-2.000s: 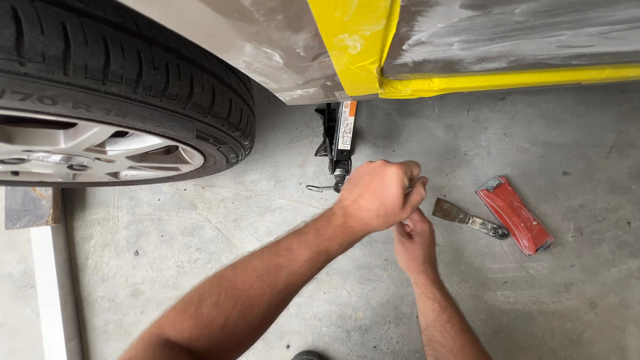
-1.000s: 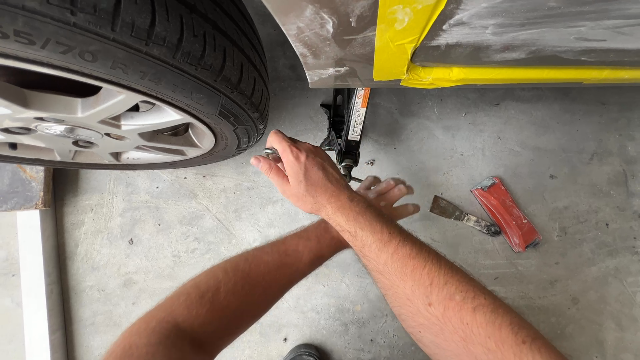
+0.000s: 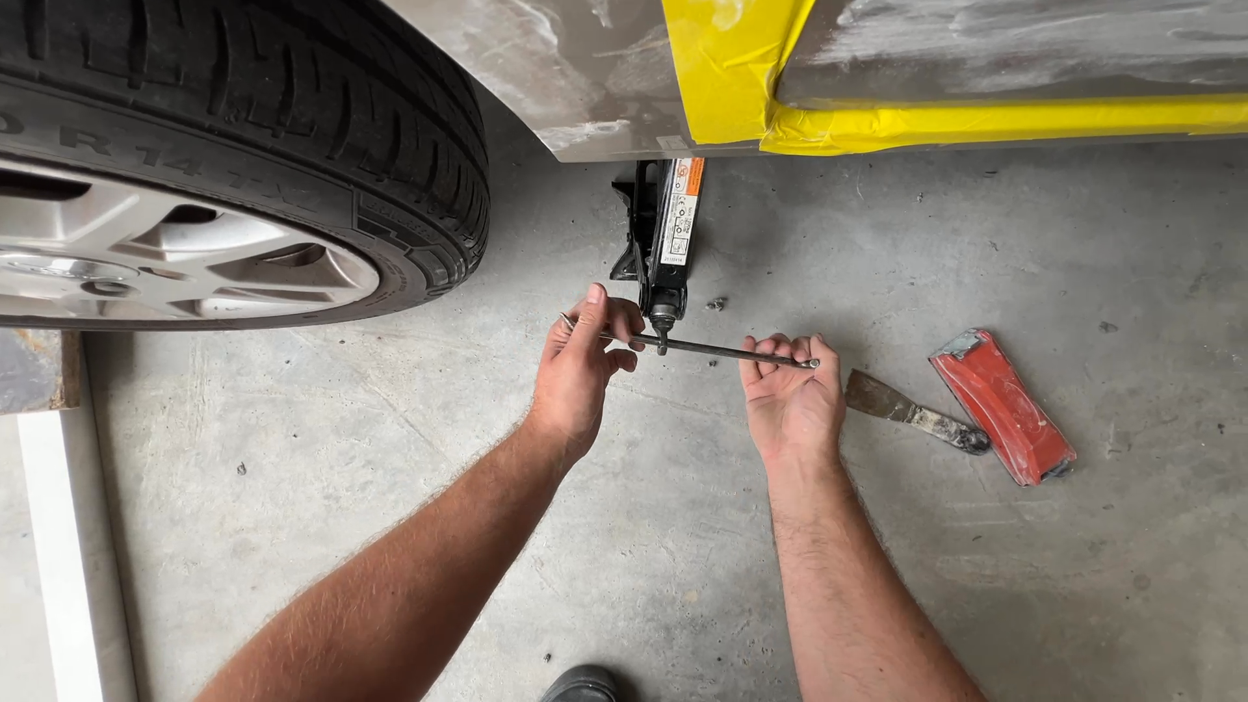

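A black scissor jack (image 3: 670,234) with a label on its arm stands under the edge of a car body panel (image 3: 604,107). Through the eye at its screw end runs a thin metal rod (image 3: 707,349), lying roughly crosswise. My left hand (image 3: 585,366) grips the rod near its left end, thumb raised along it. At the rod's right end, my right hand (image 3: 795,390) is palm up with its fingers curled around the rod.
A car wheel (image 3: 234,185) fills the upper left. Yellow masking tape (image 3: 877,127) borders the panel. On the concrete floor at right lie a putty knife (image 3: 912,409) and a red sanding block (image 3: 1004,405). A white beam (image 3: 63,546) lies at far left, a shoe (image 3: 583,684) at bottom.
A second ago my forearms were crossed; now they are uncrossed, with my left hand at the left and my right hand at the right of the jack's screw end.
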